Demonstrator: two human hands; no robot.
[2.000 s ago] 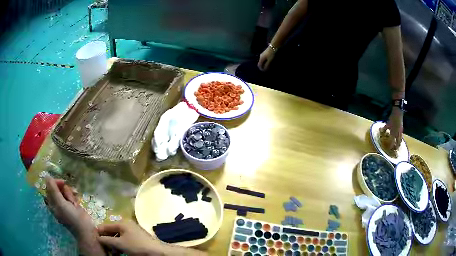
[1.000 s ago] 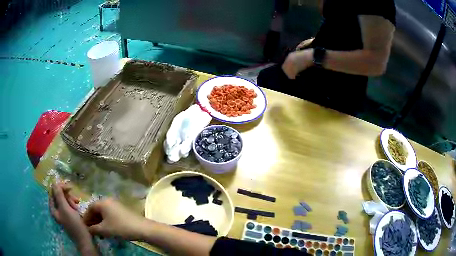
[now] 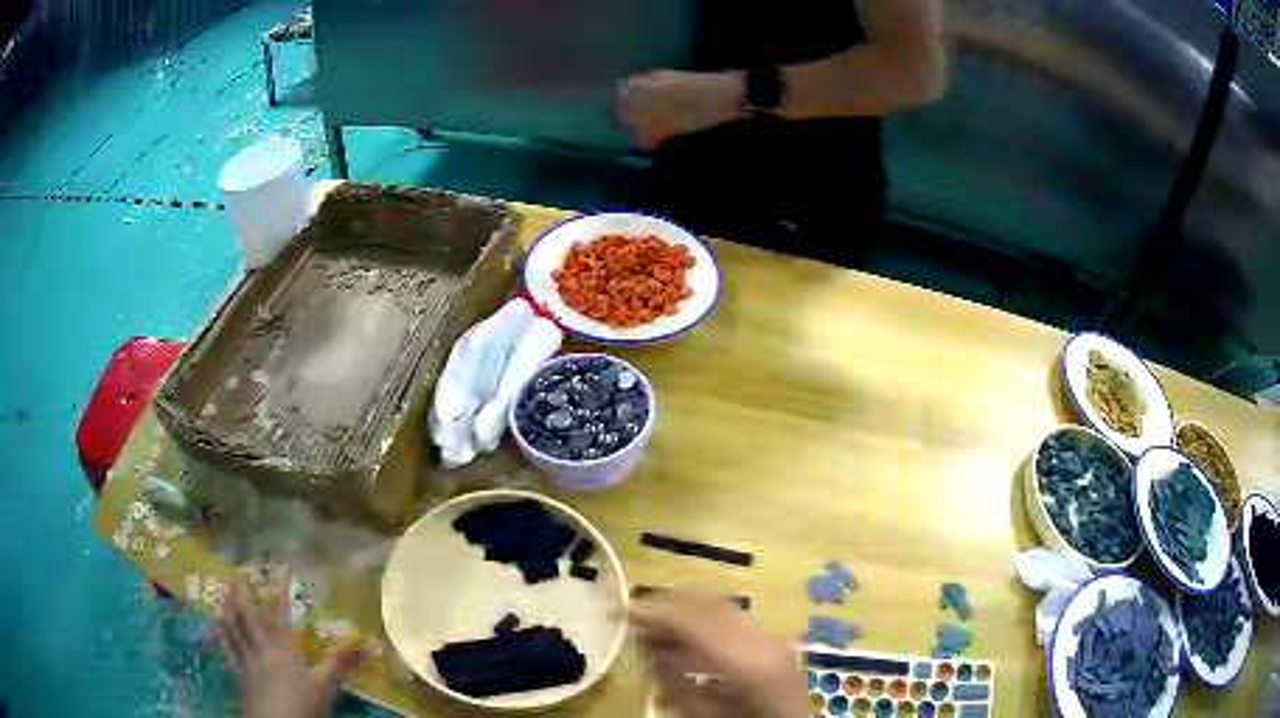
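Note:
My left hand is blurred at the bottom left, at the table edge by the scattered clear-whitish discs. Its fingers are apart and nothing shows in it. My right hand is blurred over the left part of the white-edged keyboard panel, which holds multicoloured caps; whether it holds anything is hidden. The cream bowl between my hands holds black strips and short black pieces. A long black strip lies above my right hand, and another is partly covered by it.
The brown carton, white gloves, purple-white bowl and plate of orange caps stand left and rear. Loose blue-grey caps lie above the panel. Several plates and bowls crowd the right, including blue-grey caps. A person stands behind.
My hands were together at the left; now they are apart, with my right hand moved right over the panel. The person behind has withdrawn a hand from the far-right plate and moved left.

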